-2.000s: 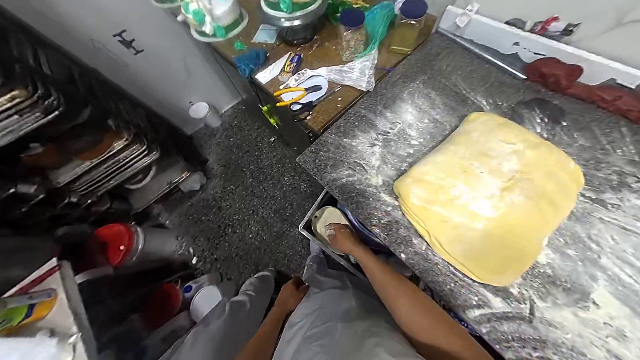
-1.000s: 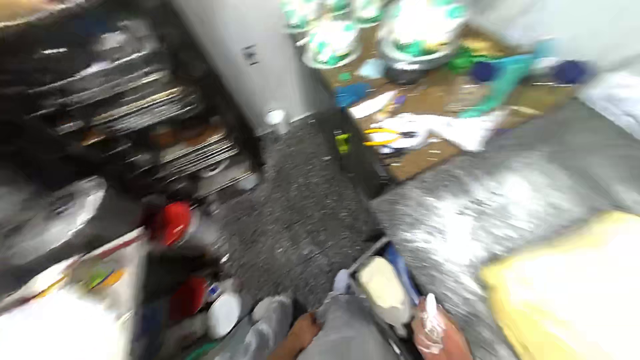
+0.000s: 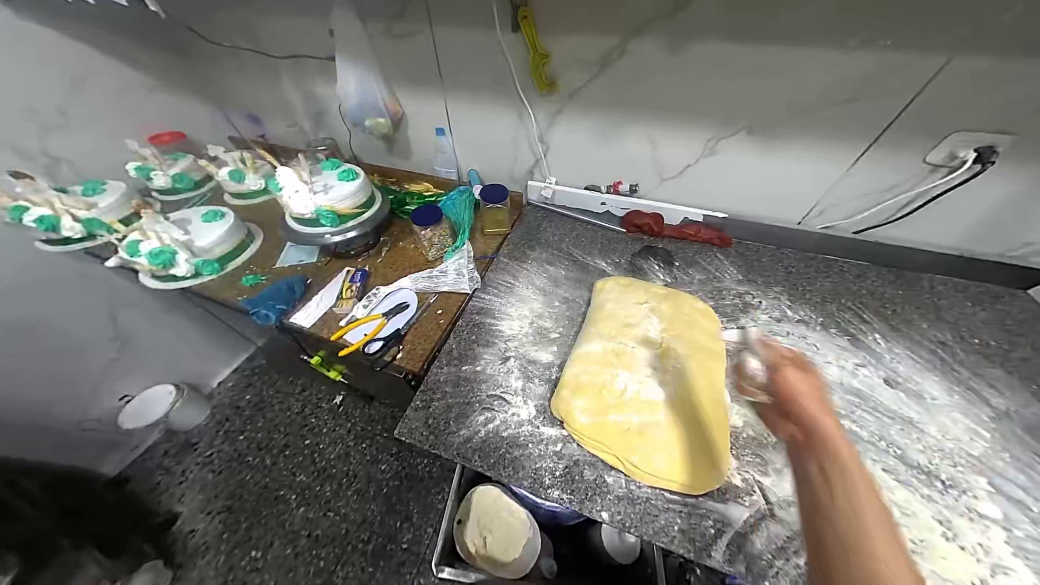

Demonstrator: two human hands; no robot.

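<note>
A folded slab of yellow dough (image 3: 650,382) lies on the floured granite counter (image 3: 504,406). Just right of the dough is my right hand (image 3: 780,386), blurred by motion, with its fingers drawn together; white flour shows at them, but whether it holds any is unclear. My left hand is out of the frame. Below the counter's front edge, an open drawer (image 3: 445,528) holds a round container of flour (image 3: 496,532).
Decorated cakes (image 3: 325,191), lidded jars (image 3: 494,210), yellow-handled pliers (image 3: 361,329) and plastic bags crowd the brown side table (image 3: 422,341). A dark red cloth (image 3: 674,229) lies at the counter's back by the wall. Cords hang from a wall outlet (image 3: 967,150).
My right hand has moved from the flour container in the drawer to above the counter, right of the dough. My left hand has left the view, which has swung up and right.
</note>
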